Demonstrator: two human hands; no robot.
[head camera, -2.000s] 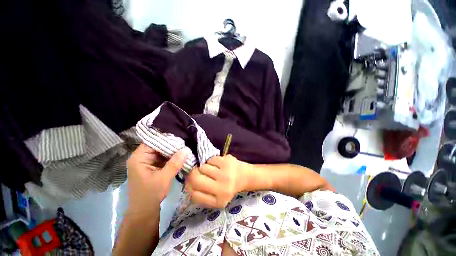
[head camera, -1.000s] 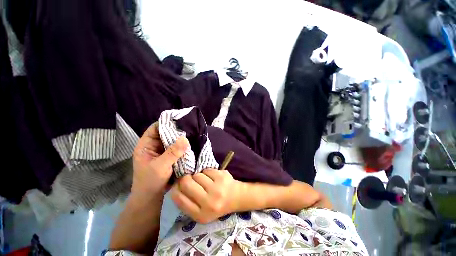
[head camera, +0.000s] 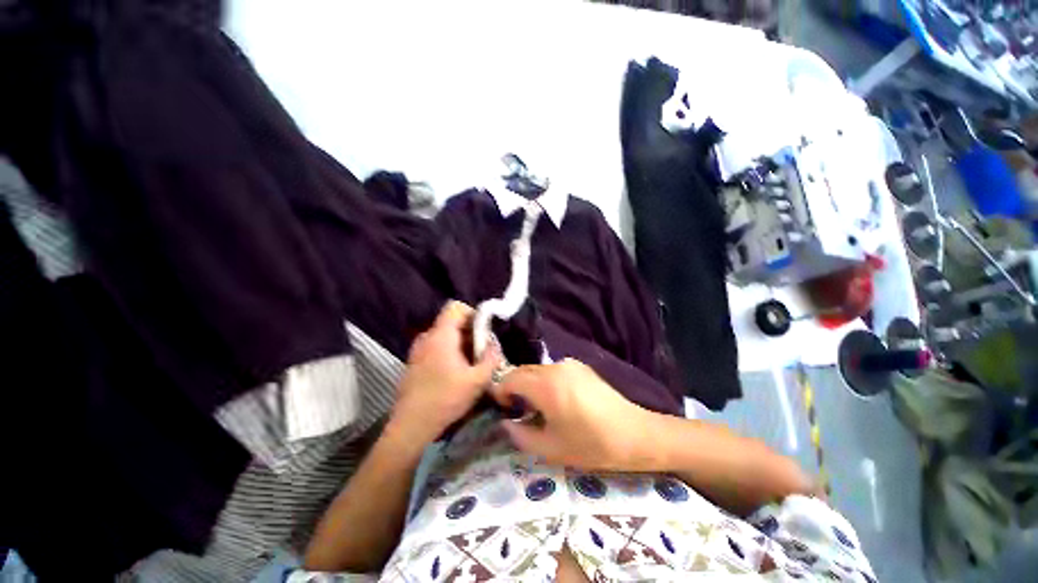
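Observation:
The purple top (head camera: 581, 268) lies on the white table with its striped collar (head camera: 554, 205) beside a black clothes hanger (head camera: 522, 177). My left hand (head camera: 446, 362) pinches the lower end of the pale button placket (head camera: 519, 268), which bends up from the body. My right hand (head camera: 569, 412) is close beside it, fingers curled at the lower edge of the placket. A small dark thing shows in the right fist; I cannot tell its shape. The cloth between the hands is mostly hidden and blurred.
A pile of matching tops (head camera: 216, 228) with striped hems is at left. A long black garment (head camera: 681, 245) lies right of the top. Beyond it are the overlock machine (head camera: 802, 211), a red bag (head camera: 845, 298), a black roll (head camera: 773, 318) and thread cones (head camera: 867, 361) at the right.
The striped cuff loop is no longer held up; my hands have moved right and now hold at the placket. The brassy tool no longer sticks up from my right fist. The view has shifted.

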